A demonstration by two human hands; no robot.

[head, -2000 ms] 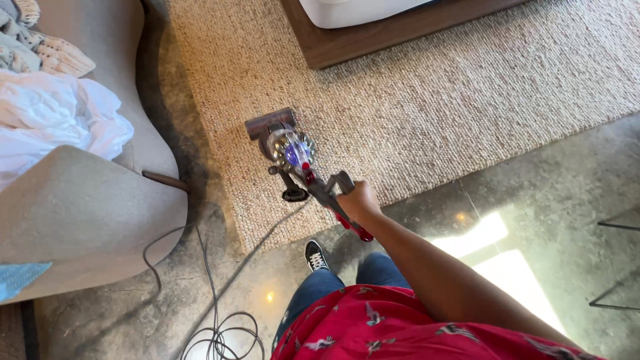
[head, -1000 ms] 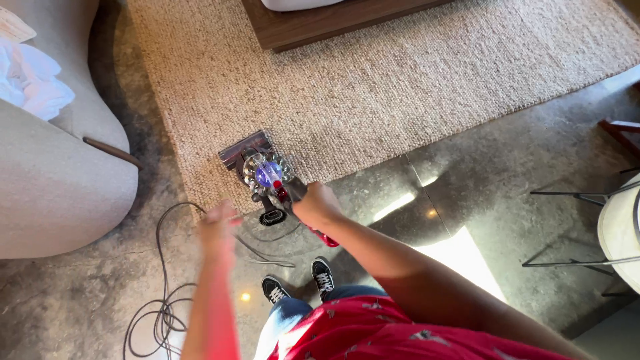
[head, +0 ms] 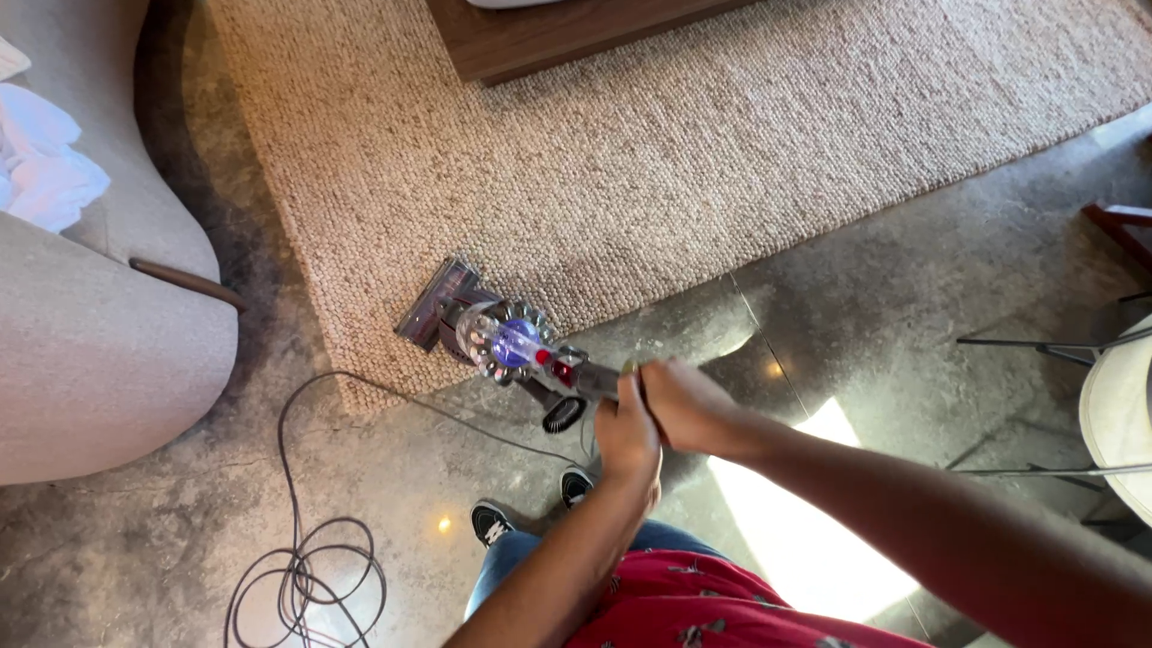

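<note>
An upright vacuum cleaner [head: 515,342] with a purple and clear canister leans from the woven rug up toward me. Its floor head [head: 438,304] rests on the rug near the corner. Both my hands are closed around its grey handle: my left hand [head: 629,438] on the near side, my right hand [head: 686,403] right beside it. A small brush attachment [head: 564,414] hangs at the vacuum's side. The dark power cord [head: 292,450] runs over the floor and lies in loose loops at the lower left.
The beige woven rug [head: 630,180] spans the upper view, with a wooden platform [head: 576,36] on it. A light upholstered sofa [head: 108,360] bearing white cloth [head: 40,162] curves along the left. A pale chair seat with thin black legs [head: 1120,414] stands at the right on the concrete floor.
My left hand was out of view, then reached in beside the vacuum, and is now on the handle with my right hand. The vacuum's head remains near the rug's corner.
</note>
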